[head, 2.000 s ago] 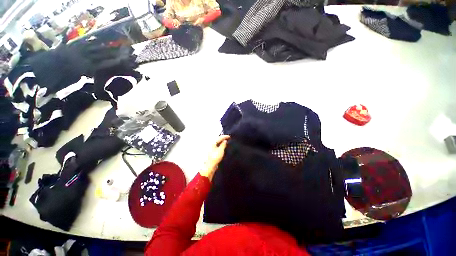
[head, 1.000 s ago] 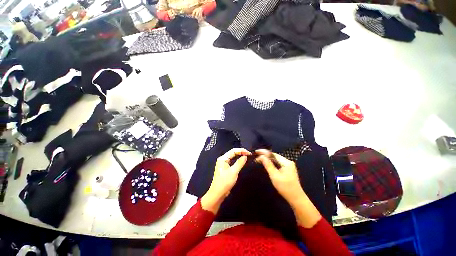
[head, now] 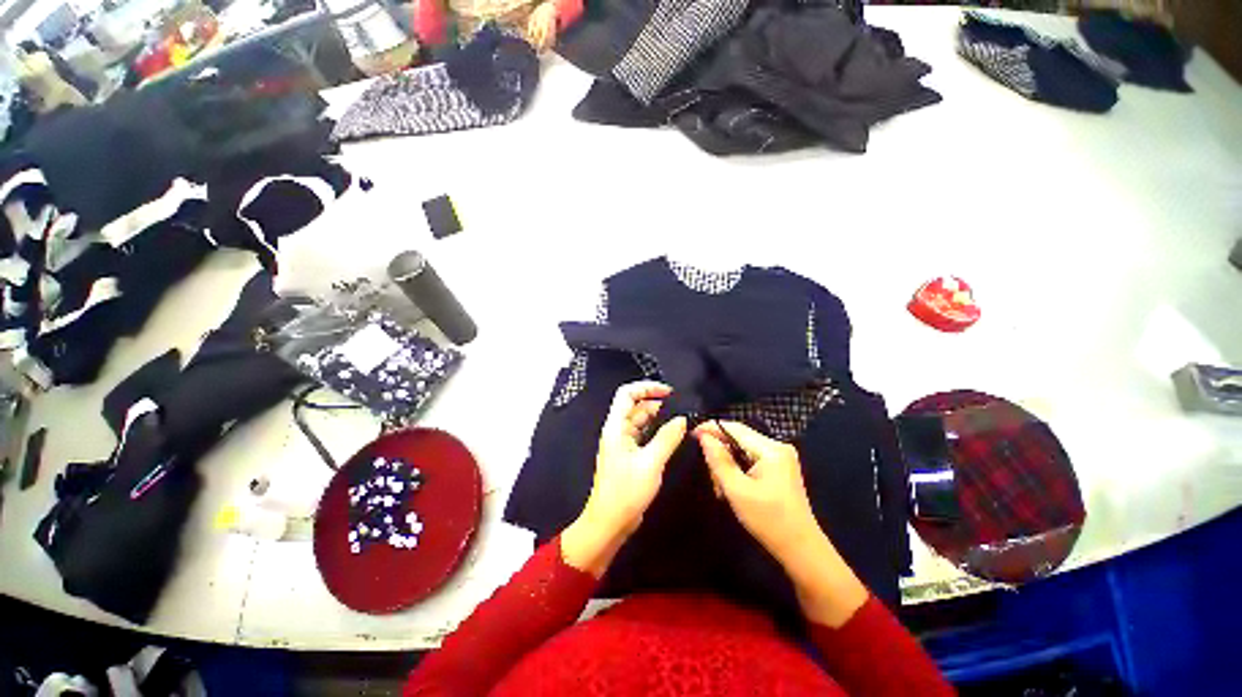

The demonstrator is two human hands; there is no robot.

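Observation:
A dark navy garment (head: 763, 316) with small checked lining at the neck and armholes lies flat in front of me. My left hand (head: 632, 456) pinches a fold of the dark cloth near the garment's middle. My right hand (head: 753, 470) is close beside it, fingertips bent together at the same fold. A small dark tool seems to lie in its fingers. Any needle or thread is too small to see. A dark red dish (head: 454, 535) with small white and dark pieces stands to the left.
A round tartan mat (head: 1022, 493) with a glossy black rectangle (head: 930, 470) lies right. A red heart-shaped box (head: 945, 304), a clear bag (head: 381, 365) and a dark cylinder (head: 432, 297) lie around. Garment piles (head: 804, 75) are at the back and left. A person's hand shows at the top.
My right hand has come in from outside the picture to join my left at the garment's middle. The garment's upper left part is now folded differently. The view has shifted slightly.

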